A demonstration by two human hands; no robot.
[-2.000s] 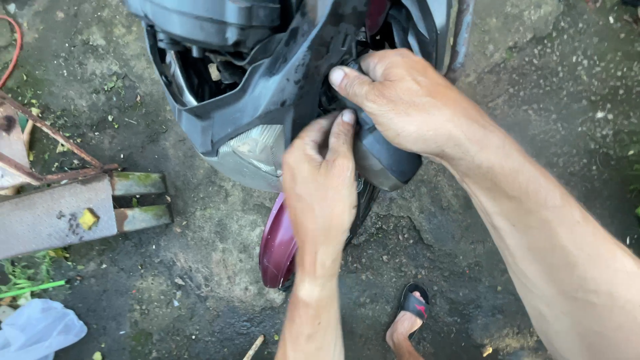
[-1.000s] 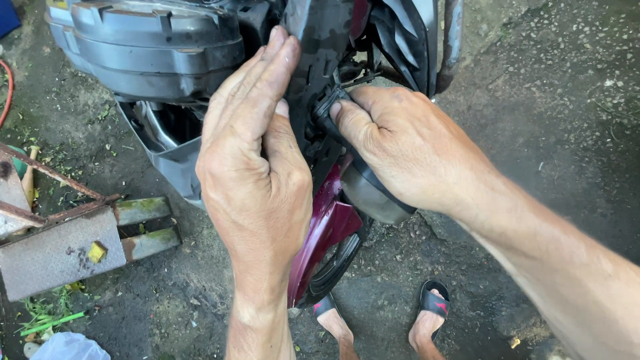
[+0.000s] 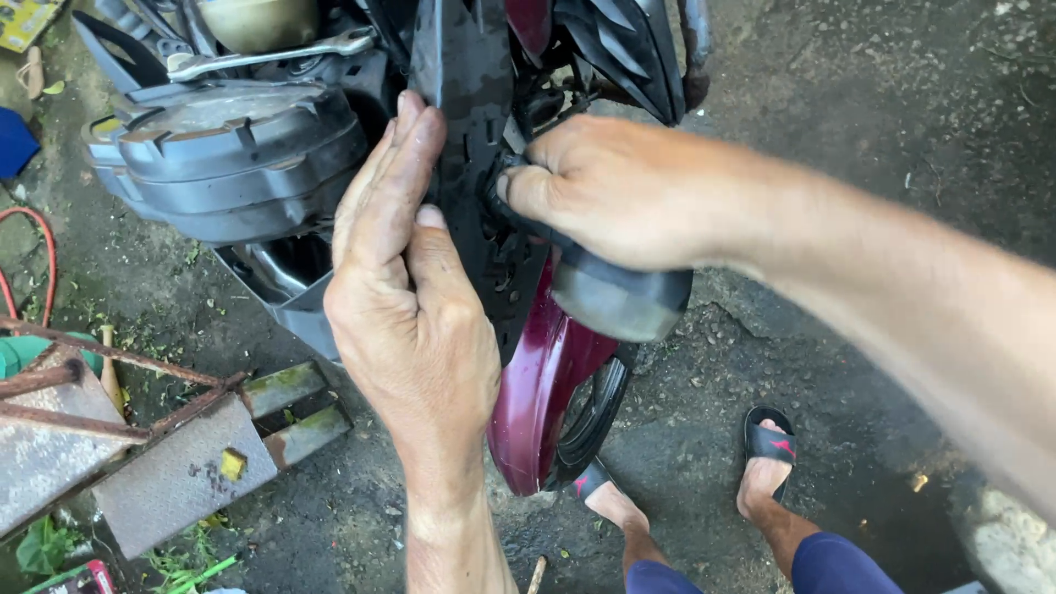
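Note:
My left hand (image 3: 421, 313) lies with its palm and nearly straight fingers against a dark plastic panel (image 3: 462, 91) of a motorcycle. Its thumb stands a little apart and nothing is held in it. My right hand (image 3: 619, 190) is closed on a black part joined to a rounded light housing (image 3: 627, 297), at the panel's right side. Below it are the magenta front fender (image 3: 540, 388) and the front tyre (image 3: 598, 421). A combination wrench (image 3: 272, 58) lies on the machine above a round dark plastic cover (image 3: 231, 157). The right fingertips are hidden.
A rusty metal frame (image 3: 115, 429) with plates stands at the left, near a red cable (image 3: 51, 256) and a blue object (image 3: 15, 142). Wet concrete ground (image 3: 841, 330) surrounds the machine. Feet in black slides (image 3: 771, 445) show at the bottom.
My left hand has left the light housing, where it was beside my right hand, and now rests flat on the panel. The housing has tilted out to the right. The view has shifted.

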